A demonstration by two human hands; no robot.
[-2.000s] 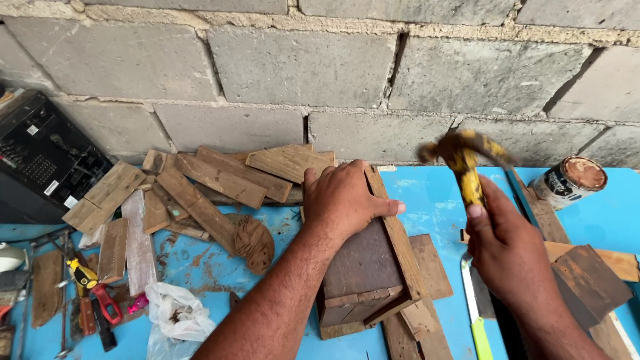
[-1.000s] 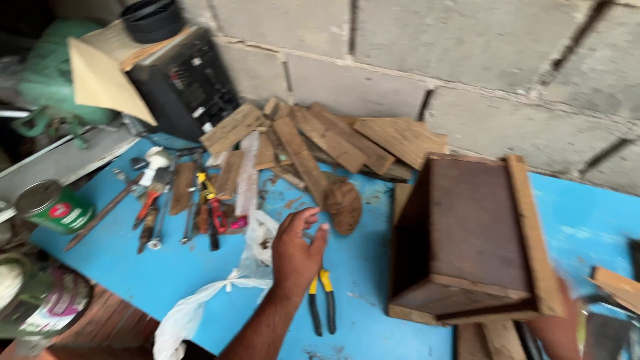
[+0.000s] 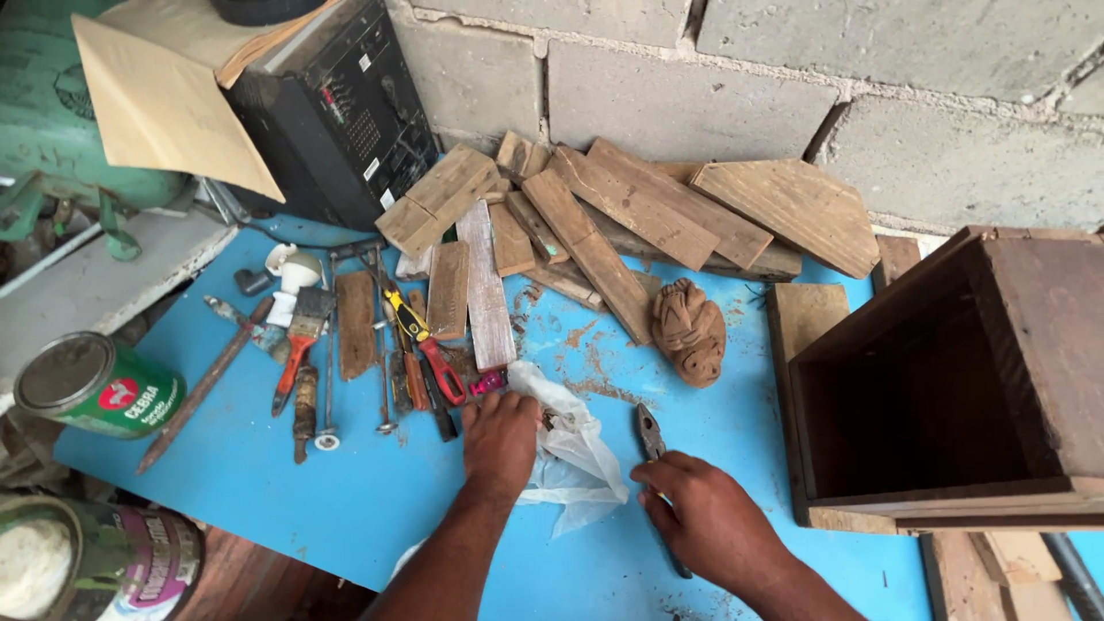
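Observation:
My left hand [image 3: 502, 438] is at the left edge of a crumpled white plastic bag [image 3: 573, 435], its fingertips partly hidden, so its grip is unclear. Small dark bits show in the bag's opening. My right hand [image 3: 697, 509] lies over the handles of combination pliers [image 3: 651, 435], whose jaws point away from me; whether the fingers are closed round them is hard to tell. Right of the hands stands an open wooden box [image 3: 1026, 345] with a dark interior. A brown carved piece [image 3: 690, 332] lies beyond the bag.
Scrap boards [image 3: 595, 233] are piled against the block wall [image 3: 690, 95]. Screwdrivers [image 3: 410, 319], a paintbrush [image 3: 302, 336] and other tools lie at left, near a green can [image 3: 103, 388]. A black electronic case [image 3: 336, 121] stands at the back left, and a larger paint can [image 3: 95, 561] is at lower left.
Two seconds ago my right hand held a yellow-and-black hammer and my left hand was on the wooden box. Now both hands are at the bag and pliers. The view has swung left.

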